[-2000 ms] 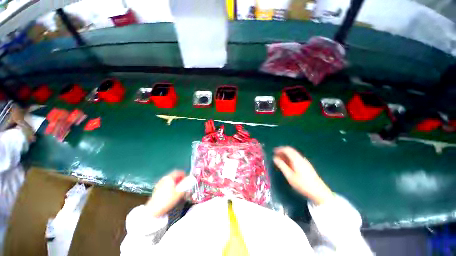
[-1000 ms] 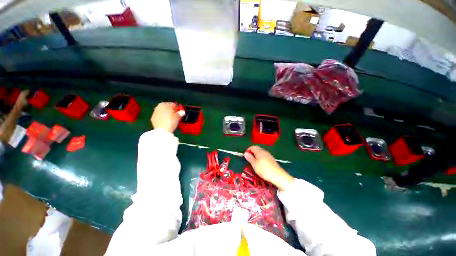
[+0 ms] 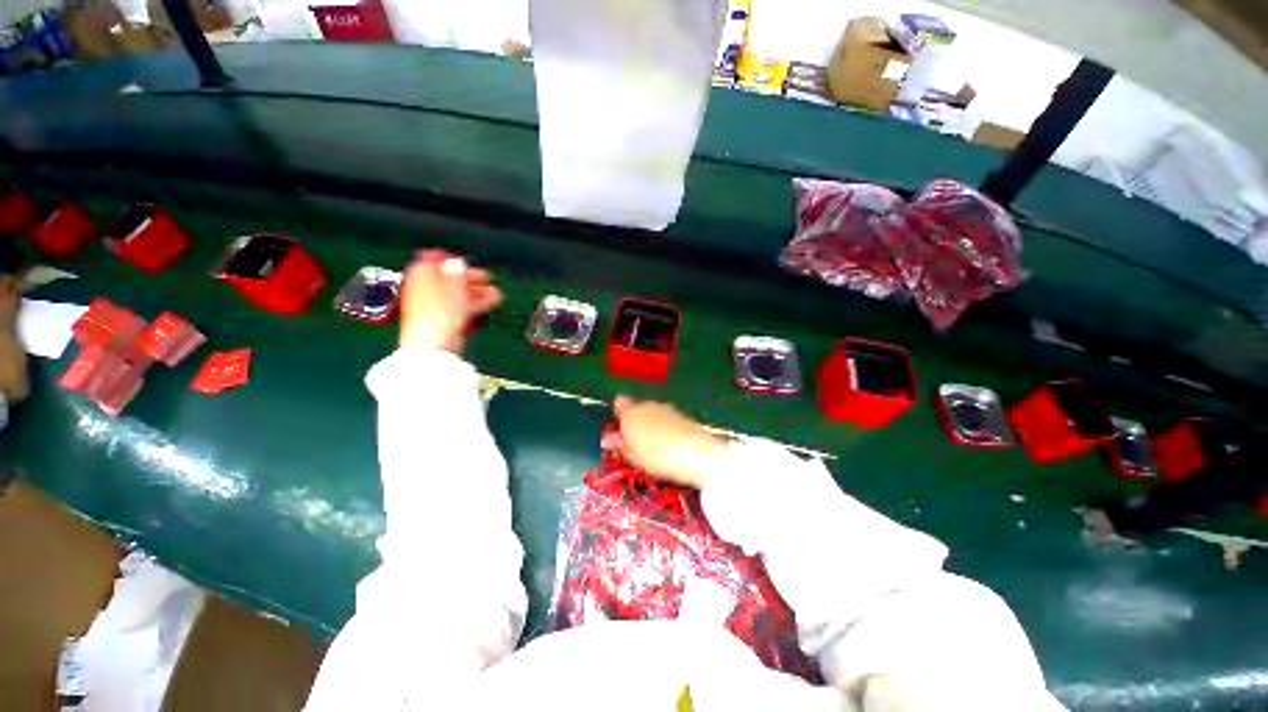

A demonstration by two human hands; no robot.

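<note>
A clear accessory polybag full of red loops point(image 3: 640, 549) lies in front of me on the bench, its lower part hidden by my body and right sleeve. My right hand point(image 3: 665, 442) is at its mouth, fingertips over red loops. Whether it grips one is unclear. My left hand point(image 3: 440, 303) is over a red box on the belt and hides most of it. Whether it holds anything is unclear. To its right stand an open red box with black inside point(image 3: 643, 342) and a silver-grey rounded case with dark round centre point(image 3: 563, 324).
More open red boxes point(image 3: 865, 383) and silver cases point(image 3: 765, 365) line the belt on both sides. Red-orange leaflets point(image 3: 125, 348) lie at left. Two spare polybags point(image 3: 904, 251) lie behind the belt. A white sheet point(image 3: 612, 111) hangs above. Part of a person's hand point(image 3: 11, 341) shows far left.
The row of boxes and cases has shifted left. My left hand has moved left, still over a box. My right hand has moved to the left at the bag's mouth. The view has shifted slightly.
</note>
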